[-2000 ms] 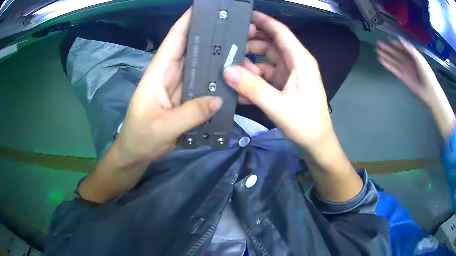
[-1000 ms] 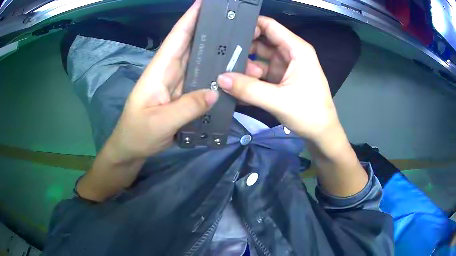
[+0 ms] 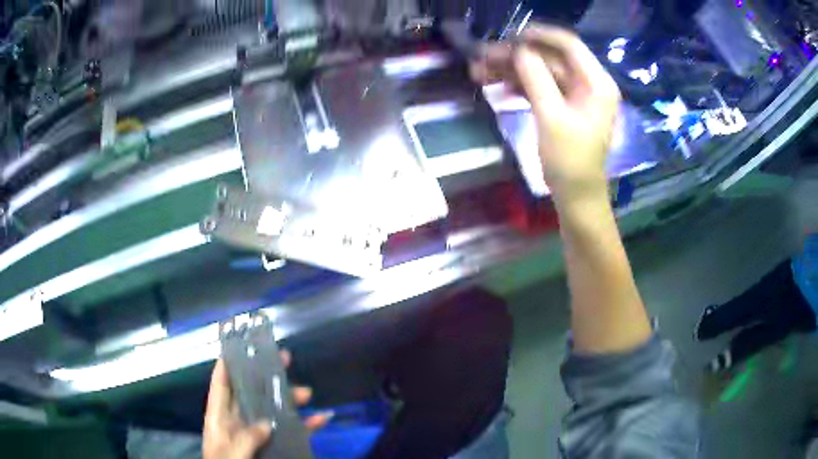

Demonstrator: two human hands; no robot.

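The dark mounting plate (image 3: 260, 376) is at the lower left, with bright screw heads at its upper end. My left hand (image 3: 235, 428) is closed around its lower part, cut off by the bottom edge. My right hand (image 3: 574, 103) is raised over the machine at the upper right, fingers curled. A small dark shape shows by its fingertips, too blurred to tell whether it is held. A flat metal bracket with holes (image 3: 296, 240) lies at an angle on the machine's front edge, beside a shiny metal plate (image 3: 350, 170).
Long silver conveyor rails (image 3: 134, 359) run along the machine front. A blue stool (image 3: 352, 432) is below. Another person's dark-clothed legs (image 3: 762, 314) are at the right. Blue and white bits (image 3: 686, 121) lie on the machine at the upper right.
The view has swung up to the machine. My right hand has let go of the plate and reached up over the machine. My left hand still holds the plate, now at the lower left.
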